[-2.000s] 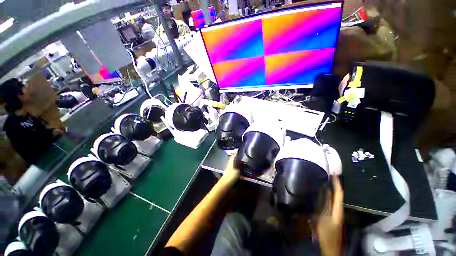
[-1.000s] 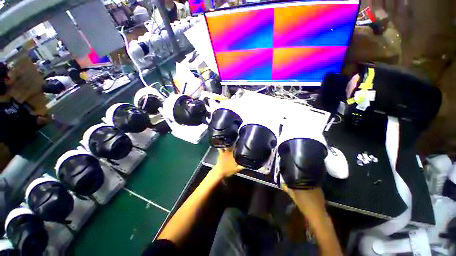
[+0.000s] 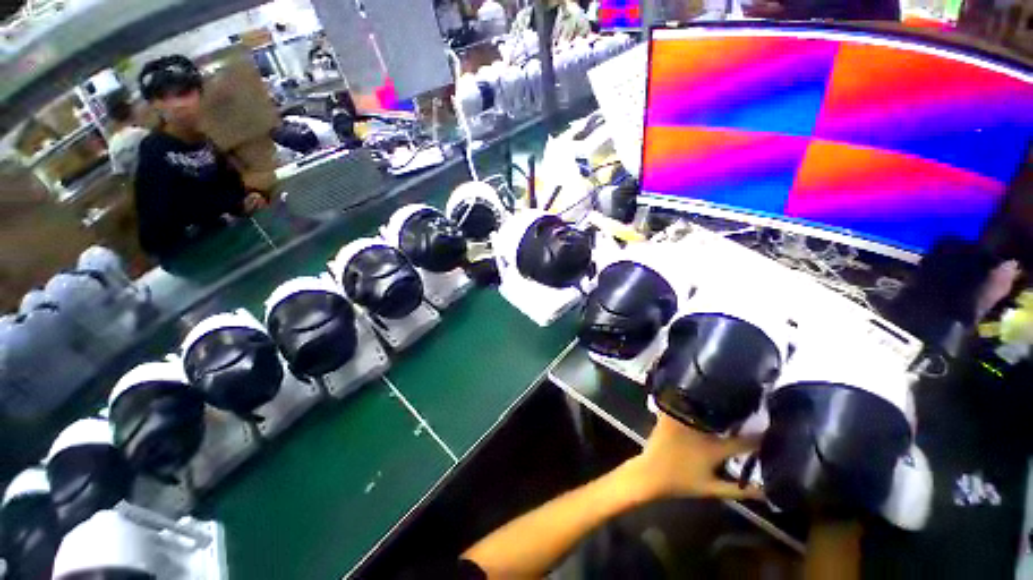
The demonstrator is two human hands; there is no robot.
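Observation:
Three white-and-black PTZ cameras stand close together on the dark bench: a left one (image 3: 629,308), a middle one (image 3: 716,372) and a right one (image 3: 836,448). My left hand (image 3: 693,459) is at the lower front of the middle camera, with its fingers reaching towards the right camera. Its grip is unclear. My right hand (image 3: 833,549) is low under the right camera. Its fingers are hidden by the camera and it is cut off by the lower edge. The white mouse (image 3: 908,489) is beside the right camera.
More PTZ cameras (image 3: 312,325) stand in a row along the green bench (image 3: 453,374). The monitor (image 3: 827,136) stands behind, with a white keyboard (image 3: 867,323) and cables below it. Small white pieces (image 3: 974,489) lie at right. A person (image 3: 187,181) is across the line.
The view has swung left, so the bench cameras and monitor sit further right in the picture. My left hand has moved from the left camera to between the middle and right ones.

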